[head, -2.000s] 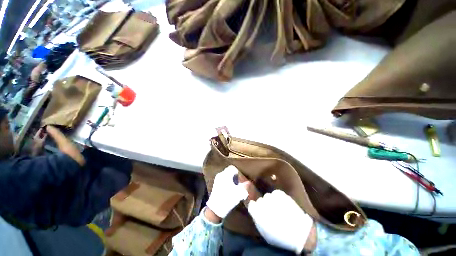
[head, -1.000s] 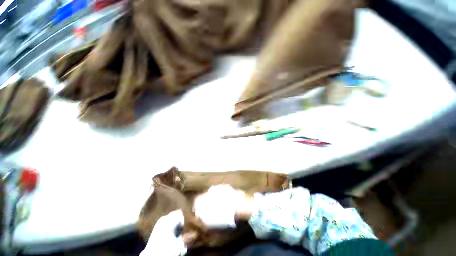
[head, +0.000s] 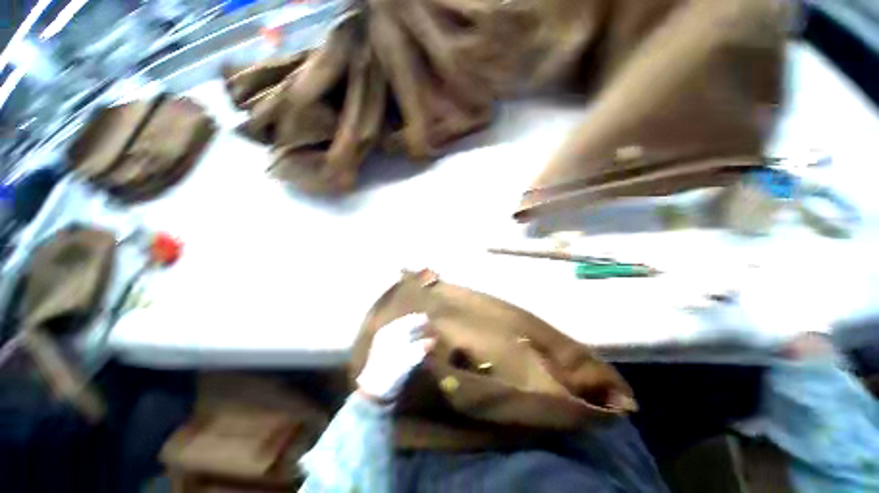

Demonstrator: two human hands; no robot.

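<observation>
A brown handbag (head: 472, 332) rests on my lap against the table edge, its mouth facing up, with small gold pieces on its panels. My left hand (head: 395, 356), in a white glove, grips the bag's left side near the mouth. My right hand (head: 766, 303), also in a white glove, is off the bag, over the table at the right; it is blurred against the white cover. A small dark thing shows near its fingers, too blurred to tell whether it is held. A green-handled tool (head: 615, 271) lies beside a long brown stick (head: 540, 254) beyond the bag.
A fanned heap of brown bags (head: 424, 87) lies at the back, with a large brown piece (head: 665, 116) right of it. A tan cup (head: 750, 208) with a blue item stands at right. A red-topped object (head: 166, 249) and a flatter bag pile (head: 145, 144) are at left.
My right hand has left the bag and moved right over the table. My left hand stays on the bag, whose mouth shows more openly. The view has shifted, and the red tool no longer shows clearly.
</observation>
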